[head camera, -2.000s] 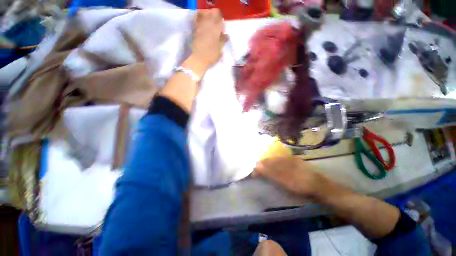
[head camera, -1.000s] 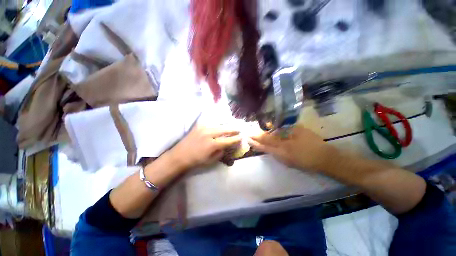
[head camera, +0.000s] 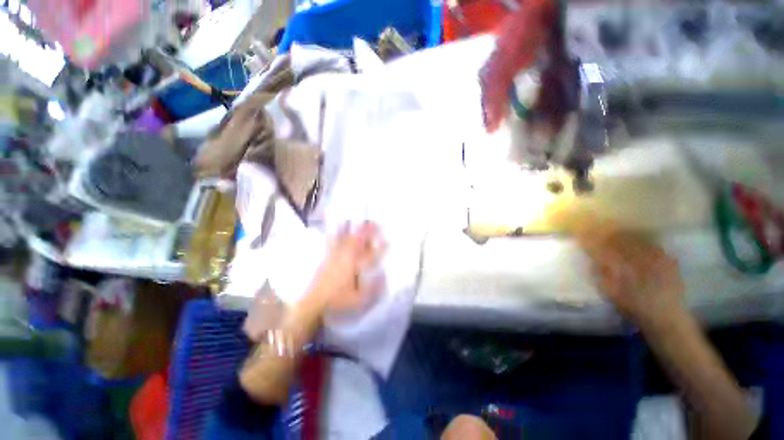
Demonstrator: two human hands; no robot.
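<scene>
White and brown fabric (head camera: 378, 129) lies heaped on the left of the machine table, with part hanging over the front edge. My left hand (head camera: 348, 271) lies on the white fabric, blurred; whether its fingers grip it cannot be told. My right hand (head camera: 627, 266) is over the machine bed (head camera: 507, 271), right of the needle area, blurred, its fingertips near a yellowish glare. The presser foot area (head camera: 563, 176) is bright and blurred. Red and dark threads (head camera: 533, 69) hang beside the machine head.
Snips with green and red handles (head camera: 746, 228) lie at the right edge. A blue latticed basket (head camera: 193, 369) stands below the table at the left. A dark grey bundle (head camera: 142, 176) lies at the far left. A blue container (head camera: 361, 26) and a red one stand behind the fabric.
The view has swung left. My left hand has moved away from the needle area onto the white fabric, which now hangs over the front edge. My right hand is farther from the needle.
</scene>
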